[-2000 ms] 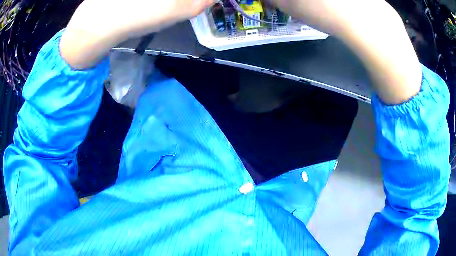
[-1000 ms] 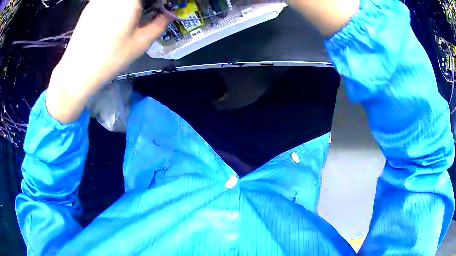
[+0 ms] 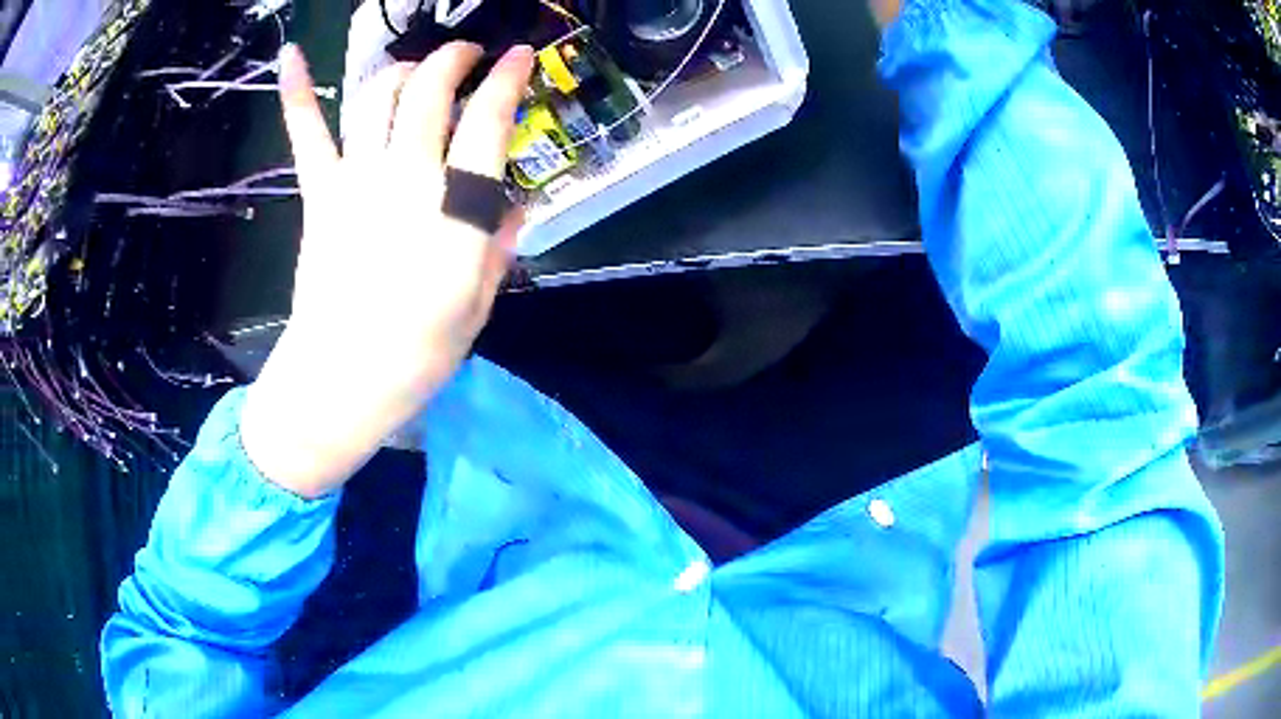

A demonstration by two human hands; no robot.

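Observation:
The white housing [image 3: 660, 148] lies tilted at the top centre, its far side cut off by the picture's edge. Inside it are a board with a yellow transformer [image 3: 538, 146], a round dark lens-like part [image 3: 665, 17] and thin wires. My left hand [image 3: 386, 232], with a black band around one finger, lies over the housing's left side with its fingers spread. The palm hides the near left corner, so whether it grips the wall cannot be told. My right hand is beyond the top edge; only its sleeve [image 3: 1040, 267] and a sliver of skin show.
A stack of boards with yellow dots [image 3: 56, 211] and loose pale-ended wires stands at the left. Another stack [image 3: 1257, 134] is at the right edge, with a thin lilac wire [image 3: 1194, 211] near it. The bench's front edge [image 3: 731, 259] runs between them and my body.
The housing shows further down and more of its inside is visible. My left hand has spread over its left side. My right forearm has swung up, taking the right hand out of view.

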